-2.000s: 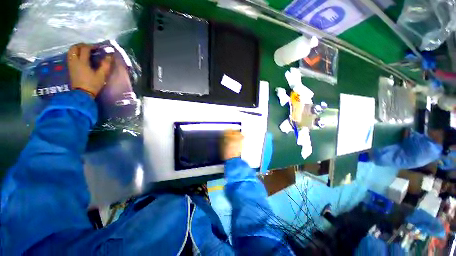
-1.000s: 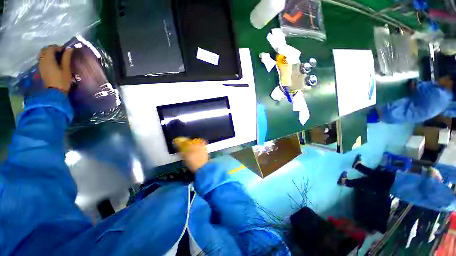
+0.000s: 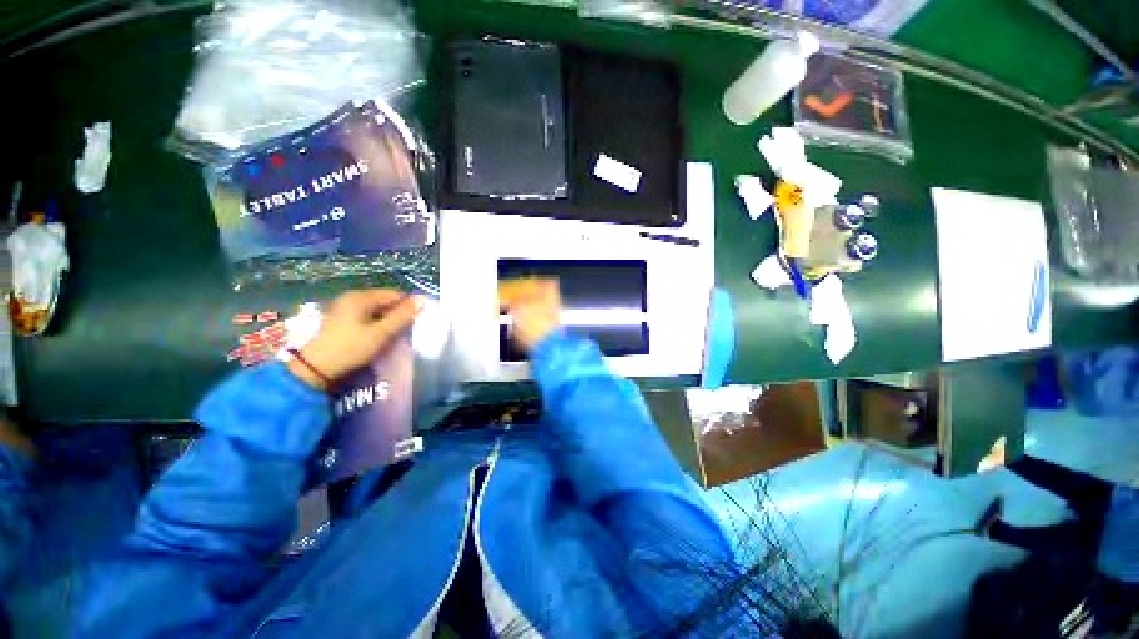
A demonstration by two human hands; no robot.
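Note:
A tablet (image 3: 600,290) lies screen up on the white mat (image 3: 681,287), its black glass showing a bright reflection. My right hand (image 3: 535,310), with yellow finger cots, is over the tablet's left end, fingertips at its edge. It is blurred, and whether it holds anything is unclear. My left hand (image 3: 362,331) is left of the mat, thumb and fingers close together. Something thin and clear shows at its fingertips, but I cannot tell if it is gripped. A printed film (image 3: 375,406) lies below this hand, reaching past the bench's near edge.
A two-slot tray (image 3: 625,119) behind the mat holds a grey-backed tablet (image 3: 510,119). Bagged printed films (image 3: 319,187) and clear bags (image 3: 300,63) are at left, red tabs (image 3: 260,337) below. Right are wipes (image 3: 831,318), small bottles (image 3: 856,225), a white bottle (image 3: 768,81) and a blue strip (image 3: 718,337).
My left hand has left the bagged film stack and come down beside the mat. My right hand has moved up from the tablet's near edge to its left end. The view has shifted.

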